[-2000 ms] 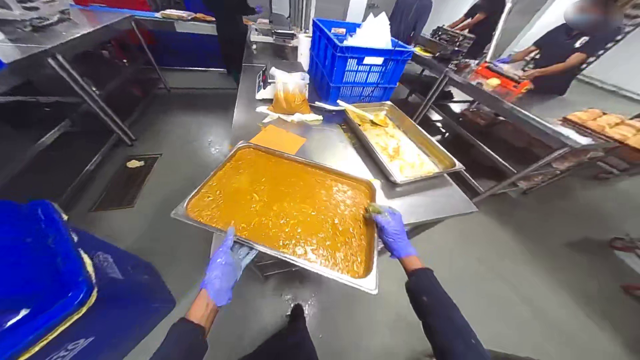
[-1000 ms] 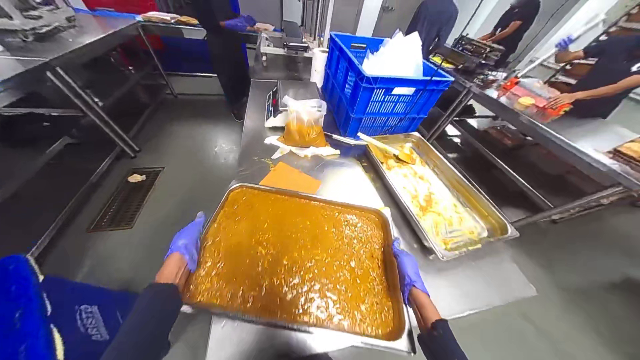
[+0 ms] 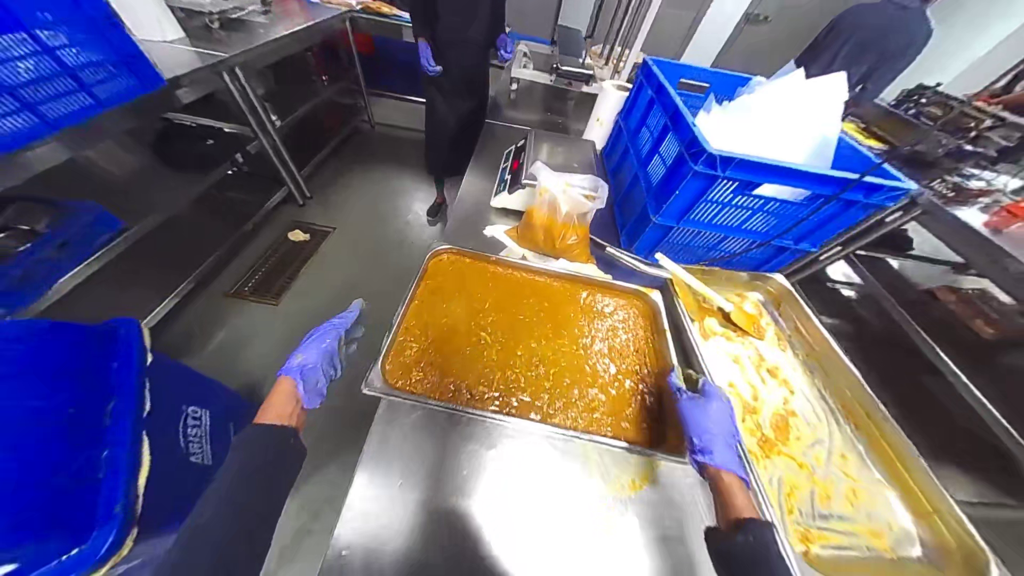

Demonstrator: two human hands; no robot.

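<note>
A metal sheet pan filled with orange-brown sauce [image 3: 528, 352] rests on the steel table [image 3: 512, 504]. My gloved left hand [image 3: 318, 356] is off the pan, left of it, fingers apart and empty. At the pan's right rim is my gloved right hand [image 3: 708, 424], its fingertips at the edge. To the right stands a second, deeper metal pan [image 3: 872, 416] with whitish and orange residue, a spatula [image 3: 712, 296] lying across its far end. Behind the full pan, a clear plastic bag of orange sauce [image 3: 558, 216] sits on a white cloth or paper.
Stacked blue plastic crates [image 3: 720, 184] holding white sheets stand at the back right, beside a paper roll [image 3: 606, 114] and a digital scale [image 3: 552, 164]. A blue bin [image 3: 72, 448] is at lower left. One person [image 3: 456, 80] stands beyond the table; another [image 3: 868, 48] is farther right.
The full pan, earlier held in both hands at the table's near edge, now lies farther in on the table. My left hand has let go and moved left. The view has shifted.
</note>
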